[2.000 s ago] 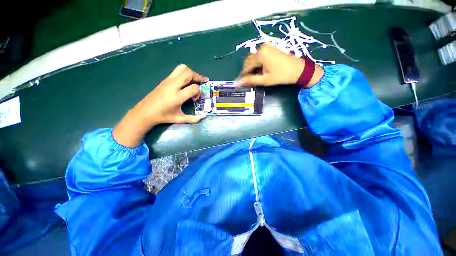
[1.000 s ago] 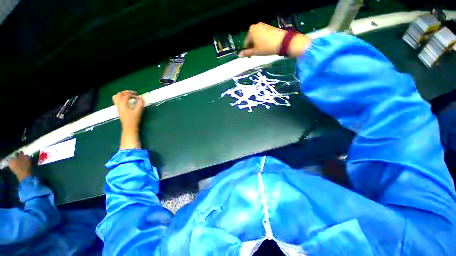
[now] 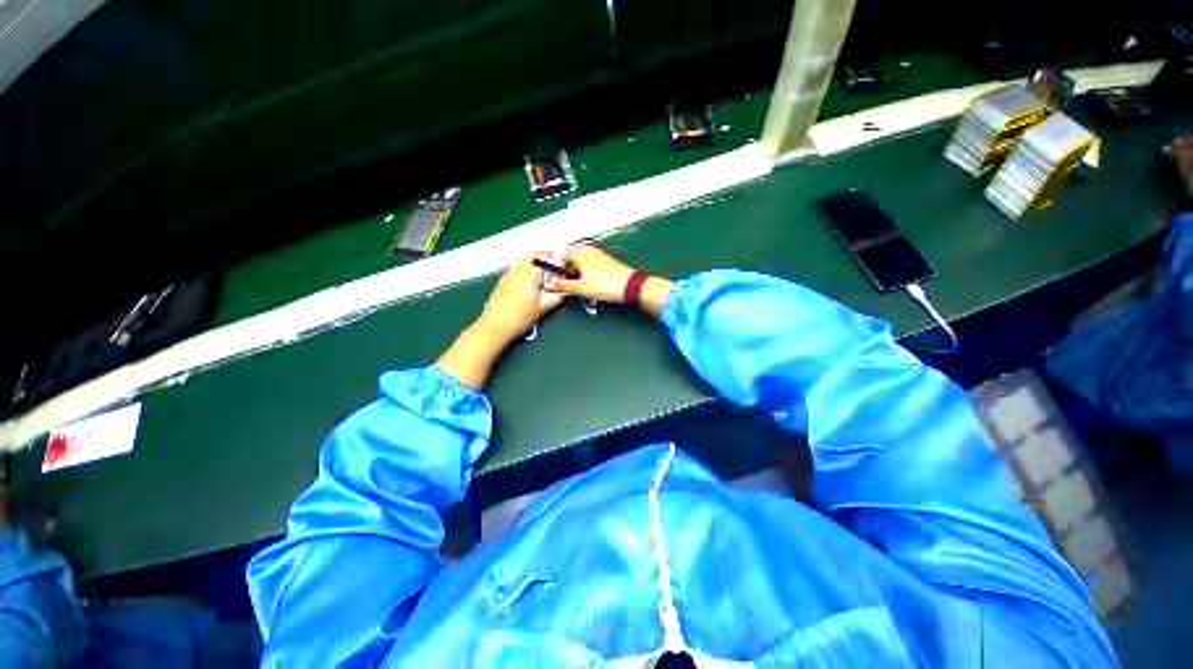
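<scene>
My left hand and my right hand are close together at the bench side of the white rail. A short, thin black tool, maybe tweezers, sticks out of my right hand towards my left fingers. Something white shows between the fingertips. A few ends of white leads show beside and below the hands. The rest of the leads are hidden by the hands or not visible. What my left fingers hold is too small to tell.
Opened phone units lie beyond the white rail. A black handheld device with a white cord lies right. Stacked white-grey blocks stand far right, a red-marked paper far left. A pale post rises at the rail.
The phone body under my hands two seconds ago is gone from the bench. My hands, apart at the rail a second ago, have come together over the lead pile. The view has shifted right.
</scene>
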